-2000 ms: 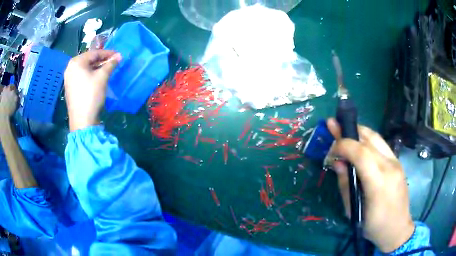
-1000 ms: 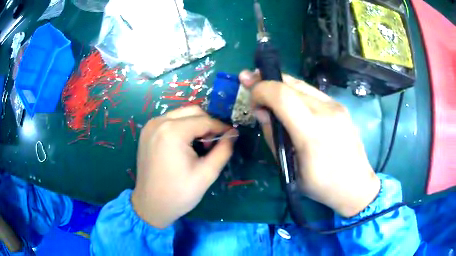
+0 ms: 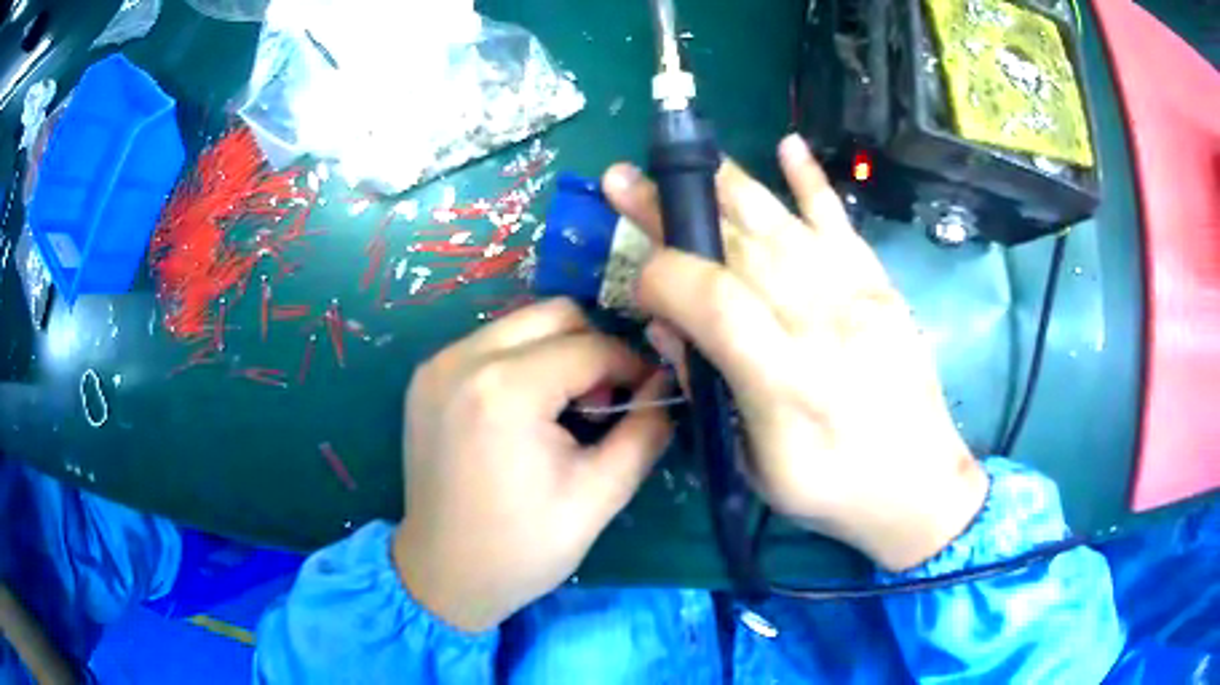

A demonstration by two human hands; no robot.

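My right hand [image 3: 816,361] holds the soldering iron [image 3: 690,201] by its black handle, with the metal shaft pointing up and away. Its thumb side is at the blue holding block [image 3: 575,238], which has a dirty white band. My left hand [image 3: 502,455] is closed on a thin silvery strand of solder wire [image 3: 629,404], just on the near side of the block. The fingertips of both hands are close together; what lies between them is hidden. Red lead wires [image 3: 214,241] lie in a dense pile left of the block, with small silvery terminals [image 3: 442,214] scattered nearby.
A glaring clear parts bag [image 3: 388,94] lies behind the wires. A blue parts bin [image 3: 100,181] is at far left, near a pale oval loop [image 3: 94,398]. The black iron stand [image 3: 883,121] with a yellow sponge [image 3: 1010,80] is at right, beside a red sheet [image 3: 1184,268].
My left hand has come from the blue bin to the block, then slightly right, closer to my right hand. My right fingers have spread. A red light now shows on the stand.
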